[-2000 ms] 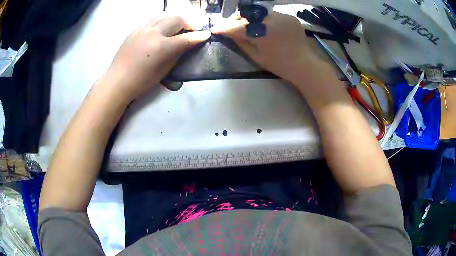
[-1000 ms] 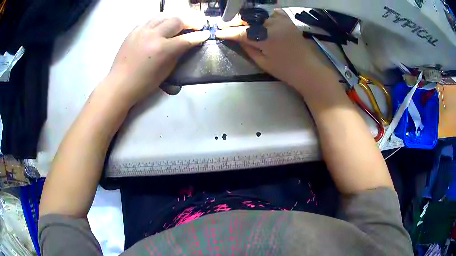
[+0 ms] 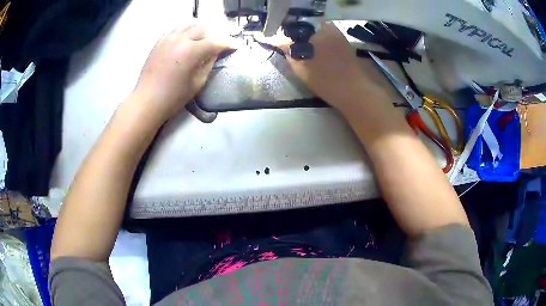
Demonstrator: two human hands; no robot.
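Under the white sewing machine head (image 3: 359, 13), the presser foot and needle area (image 3: 250, 34) is washed out by the lamp. A thin black strip (image 3: 270, 48) runs from beside the foot to the fingers of my right hand (image 3: 323, 63), which pinch it. My left hand (image 3: 175, 67) is on the left of the foot, fingertips closed on a small dark bit of it. What lies between the two ends is lost in the glare. The shiny metal bed cover (image 3: 251, 80) shows bare below the foot.
Scissors (image 3: 446, 122) with red and yellow-orange handles lie to the right. Black offcuts (image 3: 389, 42) lie behind them. A blue tray (image 3: 501, 143) with white strips is at the right edge. Black cloth (image 3: 33, 131) is at the left. A printed ruler (image 3: 257, 203) runs along the front edge.
My hands have moved apart, widening the gap at the foot, and more of the black strip shows beside my right fingers. The view has shifted slightly.
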